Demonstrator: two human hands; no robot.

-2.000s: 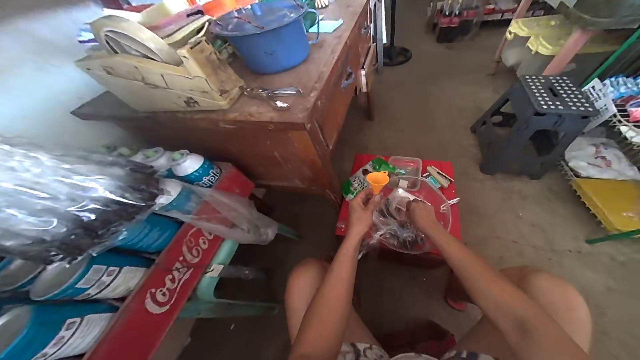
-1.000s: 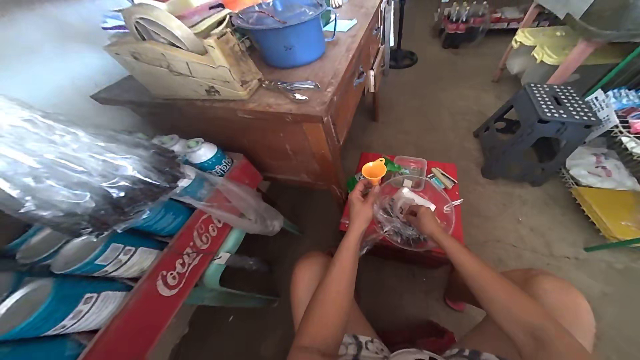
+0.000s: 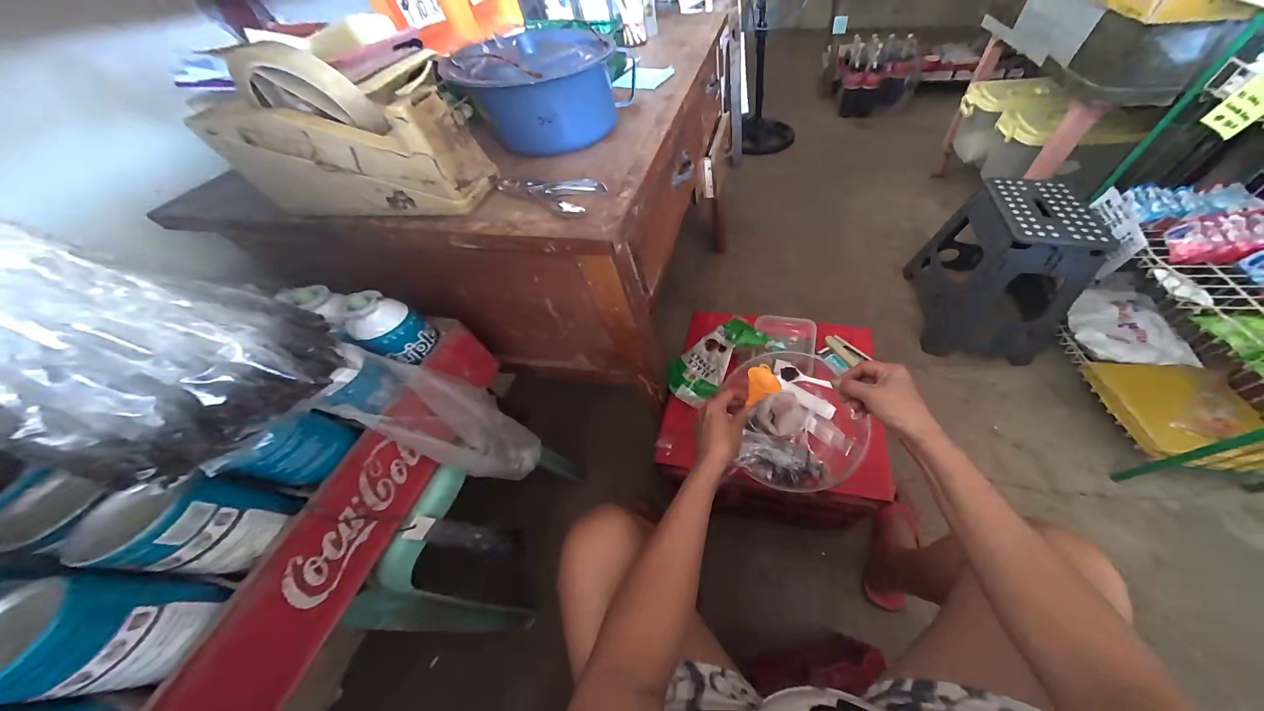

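My left hand (image 3: 723, 425) holds a small orange plastic funnel (image 3: 762, 383) over the left part of a round clear plastic basin (image 3: 857, 456). At the basin's right rim is my right hand (image 3: 879, 395), its fingertips pinched together; whether something small is between them cannot be told. Inside the basin lie a bag of pale powder (image 3: 780, 415), a white spoon or scoop (image 3: 808, 397) and crumpled clear plastic bags (image 3: 780, 459). Behind it, on the red box (image 3: 681, 434), are a green and white packet (image 3: 706, 363) and a clear rectangular tub (image 3: 787, 332).
A wooden desk (image 3: 592, 286) ahead left carries a blue pot (image 3: 548, 104) and a tape dispenser (image 3: 336, 148). A red crate panel (image 3: 326, 553) and teal cans (image 3: 148, 612) stand at the left. The black step stool (image 3: 1017, 257) and a wire rack (image 3: 1215, 286) are at the right.
My right hand has moved from inside the basin to its right rim. The orange funnel stays in my left hand and now tilts.
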